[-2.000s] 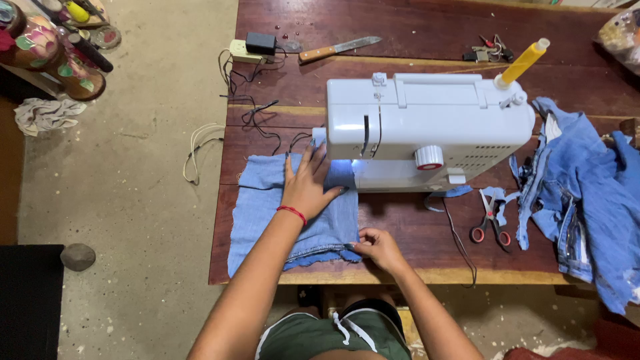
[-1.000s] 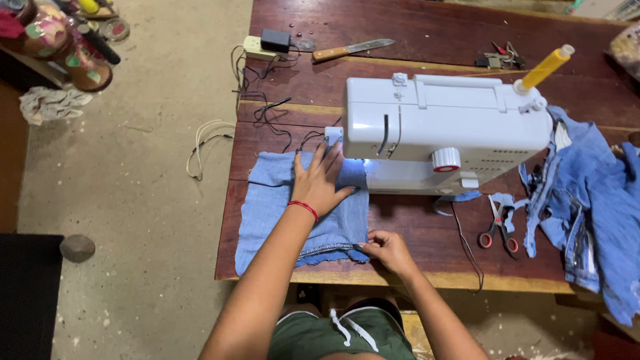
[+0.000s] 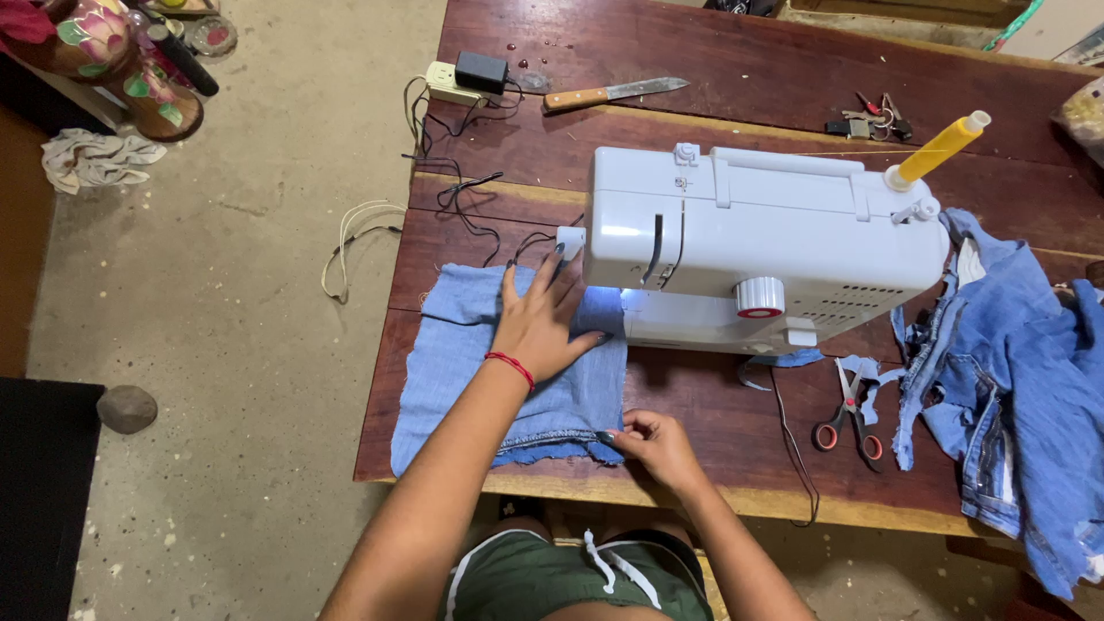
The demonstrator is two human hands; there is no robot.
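A light-blue denim piece (image 3: 457,366) lies flat on the wooden table, its upper right edge under the lit needle area of a white sewing machine (image 3: 759,224). My left hand (image 3: 543,315) rests on the denim with spread fingers, its fingertips beside the machine's left end. At the cloth's lower right corner, by a thick seam, my right hand (image 3: 651,444) pinches the edge between thumb and finger. A yellow thread spool (image 3: 940,151) stands on the machine, a thread running left from it. The needle and presser foot are hidden behind the machine head.
Scissors (image 3: 849,418) with partly spread blades lie by denim scraps (image 3: 871,379), right of the machine. More cut denim (image 3: 1026,371) covers the right side. Behind are a knife (image 3: 612,93), keys (image 3: 875,121) and a power adapter (image 3: 481,72). Black cables (image 3: 461,194) run along the left; another cord (image 3: 793,457) hangs over the front edge.
The view has shifted slightly. Between the earlier frames and now, both hands stay at about the same places on the denim, and the cloth shows no plain movement relative to the machine.
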